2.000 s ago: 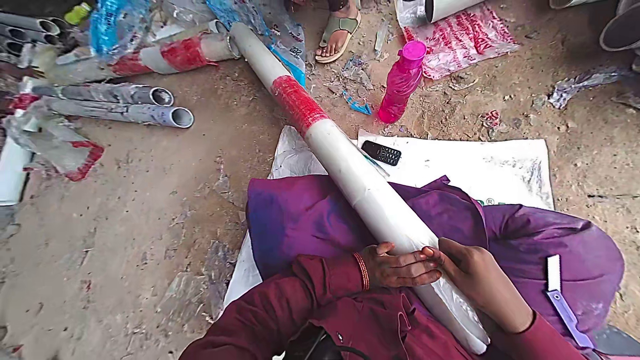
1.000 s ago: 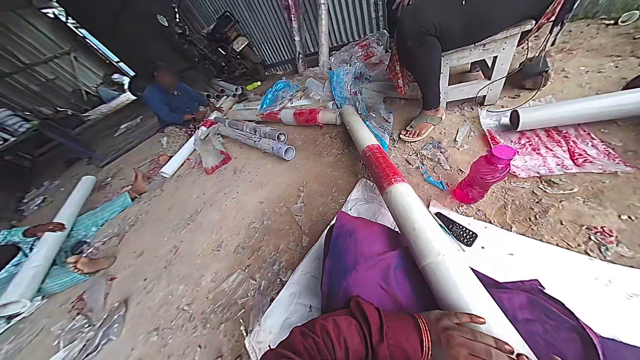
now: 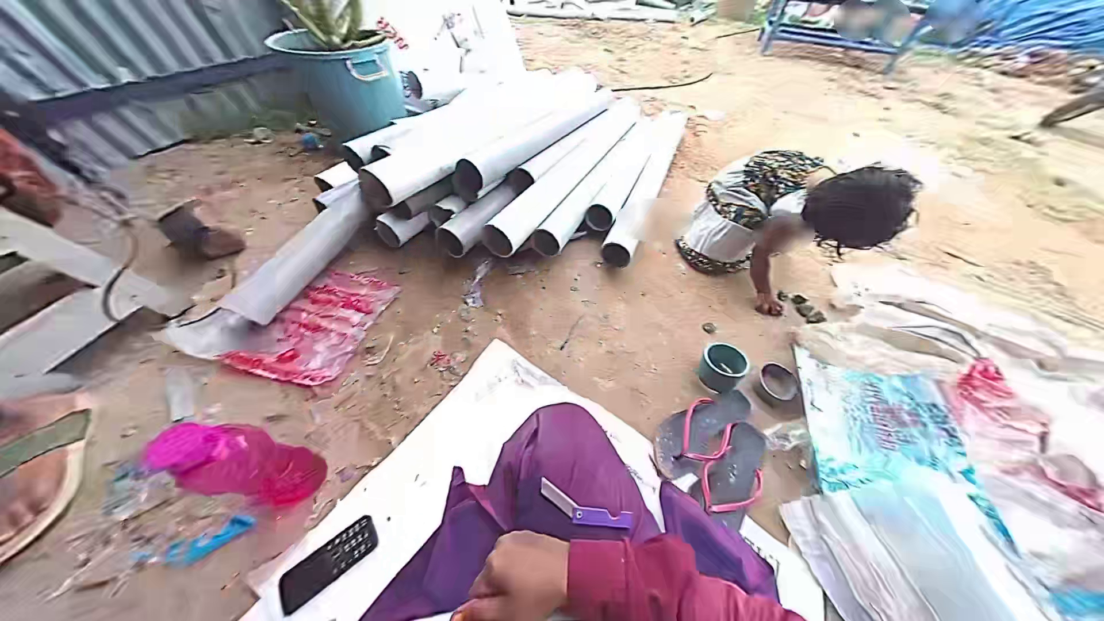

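My right hand (image 3: pixel 517 573), at the bottom centre in a red sleeve, has its fingers curled downward. What lies under them is cut off by the frame's edge. My left hand is out of view. Just above my right hand, a folding knife with a purple handle (image 3: pixel 604 517) lies on the purple cloth (image 3: pixel 565 457) over my knee, its pale blade out. A black keypad phone (image 3: pixel 328 565) rests on the white sheet (image 3: pixel 397 487) to the left. Farther left, a pink plastic bottle (image 3: pixel 237 464) lies or leans on the dirt.
White plastic pipes (image 3: pixel 535 190) are piled ahead, near a blue tub with a plant (image 3: pixel 332 90). A child (image 3: pixel 750 211) crouches at the right. Flip-flops (image 3: pixel 733 457), small bowls (image 3: pixel 723 366) and plastic bags (image 3: pixel 897 423) lie right. Another person's sandaled foot (image 3: pixel 43 483) is at the left edge.
The view has swung far to the right. The long pipe with a red band and my left hand, both seen earlier, are out of view. The pipe pile and the crouching child have come into view.
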